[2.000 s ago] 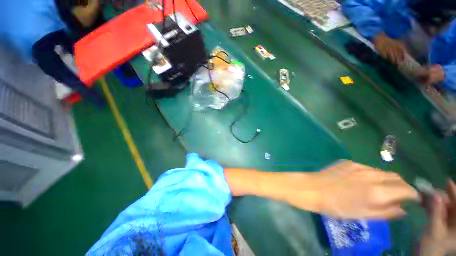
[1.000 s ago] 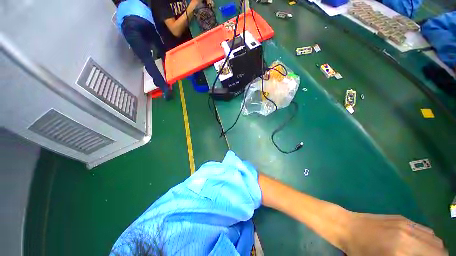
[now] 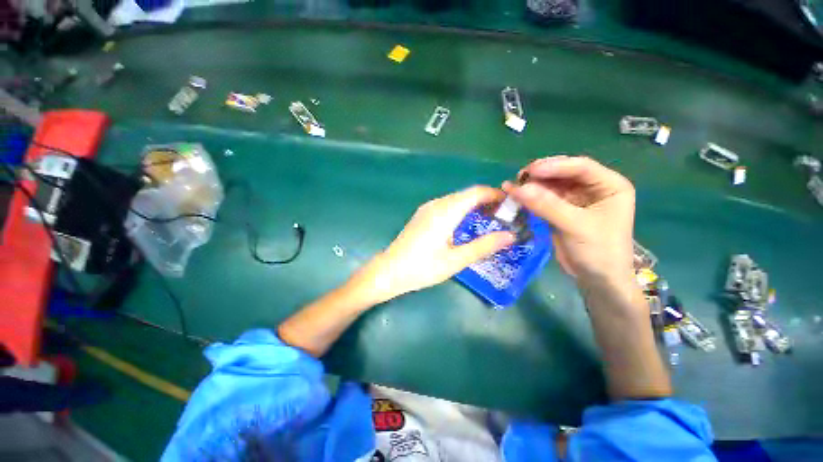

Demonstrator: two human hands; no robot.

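Observation:
A small device housing with a white tab (image 3: 507,209) is held between both hands above the tray; its details are blurred and partly hidden by fingers. My left hand (image 3: 433,236) holds it from the left. My right hand (image 3: 582,209) pinches at its upper right end with thumb and fingers. The blue parts tray (image 3: 499,296) lies just under the hands, with many tiny white parts in it.
Unit piles (image 3: 747,307) lie at the right, one partly behind my right forearm. Single units (image 3: 438,120) and a yellow sticker (image 3: 398,54) lie on the far strip. A thin black cable (image 3: 278,262), plastic bag (image 3: 180,212), black box (image 3: 95,217) and red bin (image 3: 27,271) are at left.
The view has swung right, from the floor and left bench to the tray. Both hands are now fully in view, together at the housing; a second ago only my left hand showed.

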